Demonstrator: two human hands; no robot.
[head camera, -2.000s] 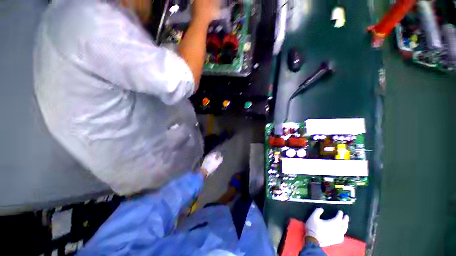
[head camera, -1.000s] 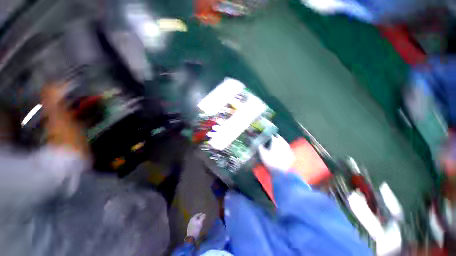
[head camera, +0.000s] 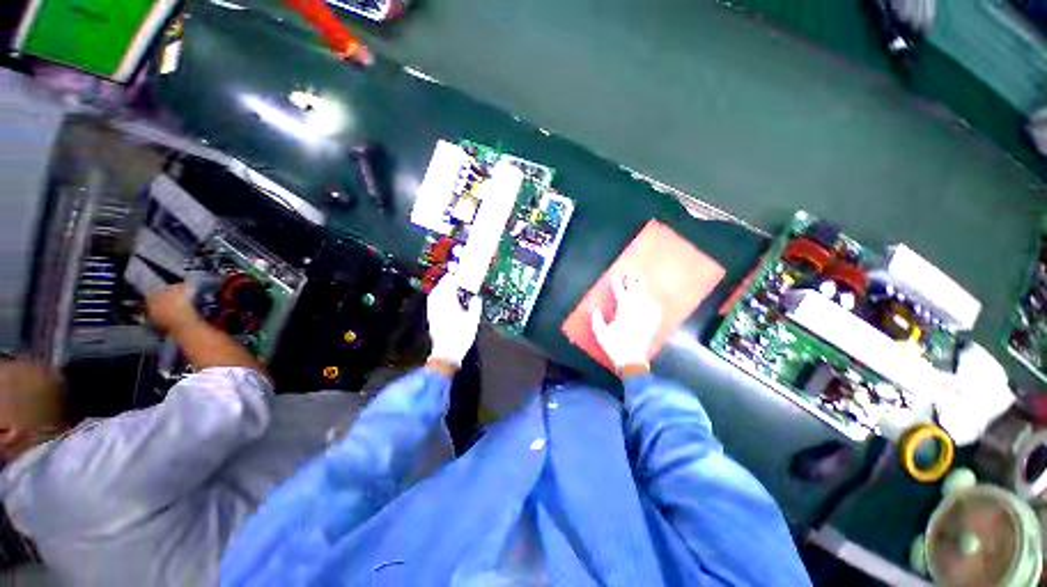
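A green power supply board (head camera: 534, 247) with long white heatsinks lies on the green bench in front of me. My left hand (head camera: 454, 323), in a white glove, is at its near edge, with the fingers closed on the edge beside the red coils. The grip underneath is hidden. My right hand (head camera: 628, 325), also gloved, lies on a flat red-orange pad (head camera: 677, 269) to the right of the board, palm down with the fingers spread.
A second board (head camera: 781, 344) lies on the right, near a white cloth (head camera: 974, 396), yellow tape roll (head camera: 927, 452) and small fan (head camera: 982, 537). A dark handheld tool (head camera: 370, 174) lies left. A person in a pale smock (head camera: 149, 470) works at the left fixture (head camera: 333, 310).
My view has turned right. My left hand has come up from beside my body to the board. My right hand has moved off the board's side onto the middle of the pad.
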